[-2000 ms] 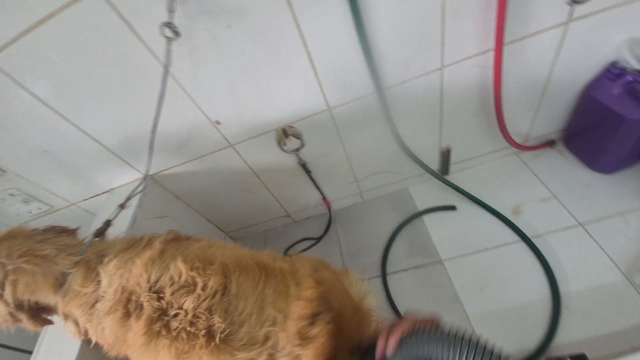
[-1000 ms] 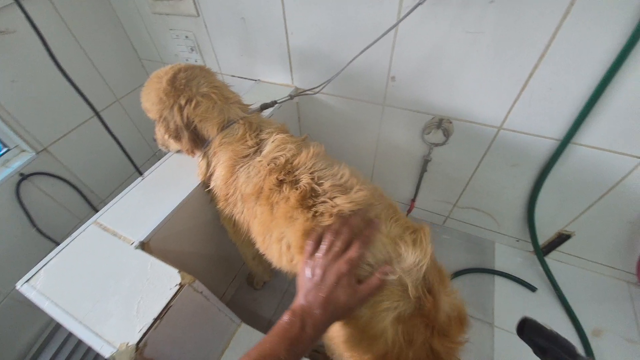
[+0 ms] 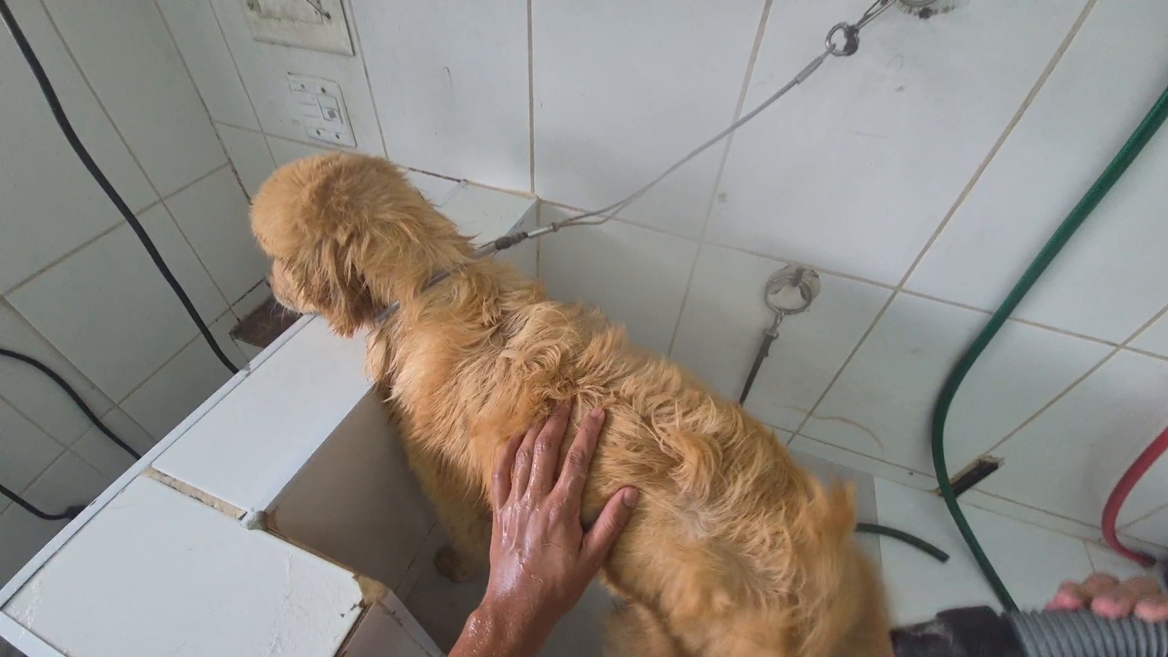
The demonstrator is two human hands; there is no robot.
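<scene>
A golden long-haired dog (image 3: 675,456) with damp, clumped fur stands in a tiled tub, its head turned away to the left. My left hand (image 3: 547,520), wet and with fingers spread, lies flat on the dog's side. At the lower right edge, my right hand (image 3: 1109,595) has its fingers around a grey ribbed hose (image 3: 1086,631), whose black nozzle (image 3: 958,631) is beside the dog's rump; most of this hand is out of frame. A thin cable tether (image 3: 684,157) runs from the dog's neck to a ring on the wall.
The white tiled tub ledge (image 3: 173,566) has chipped edges at lower left. A green hose (image 3: 1013,310) and a red hose (image 3: 1127,493) hang at right. A second wall ring (image 3: 792,290) holds a short strap. Black cables (image 3: 119,196) hang at left, near a wall socket (image 3: 322,109).
My left hand has moved from the dog's back toward its shoulder side. The ribbed hose, out of view a second ago except for its dark nozzle, now shows at lower right.
</scene>
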